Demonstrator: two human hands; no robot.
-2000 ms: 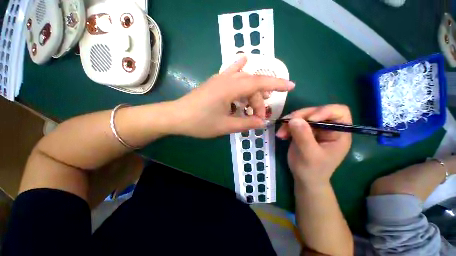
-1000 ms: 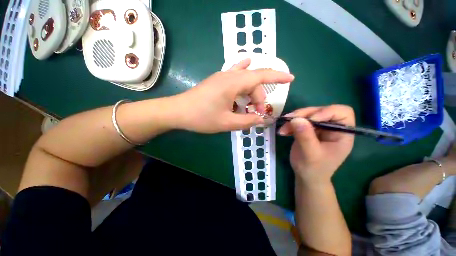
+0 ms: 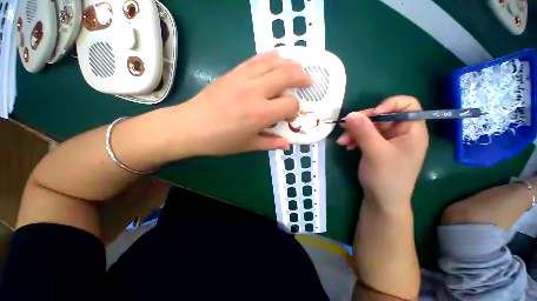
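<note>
A cream housing (image 3: 332, 76) with a slotted round grille and brown printed figures lies face up on a white die-cut strip (image 3: 305, 188). My left hand (image 3: 259, 97) rests over the housing's left part, fingers bent on its face, and covers that side. My right hand (image 3: 385, 138) holds black tweezers (image 3: 412, 115) between thumb and fingers. The tweezers' fine tip is at the brown figure near the housing's lower right edge. Whether the tip holds a tiny part cannot be told.
Cream housings (image 3: 121, 50) overlap at the upper left, beside white strips (image 3: 8, 64) at the edge. A blue bin (image 3: 500, 150) of white rings (image 3: 491, 103) stands at right. Another person's arm (image 3: 489, 217) is at lower right. Another housing (image 3: 511, 13) is at upper right.
My left hand's raised finger has come down onto the housing, and more of the grille shows. My right hand and the tweezers have moved up and slightly right; the tweezers are now nearly level.
</note>
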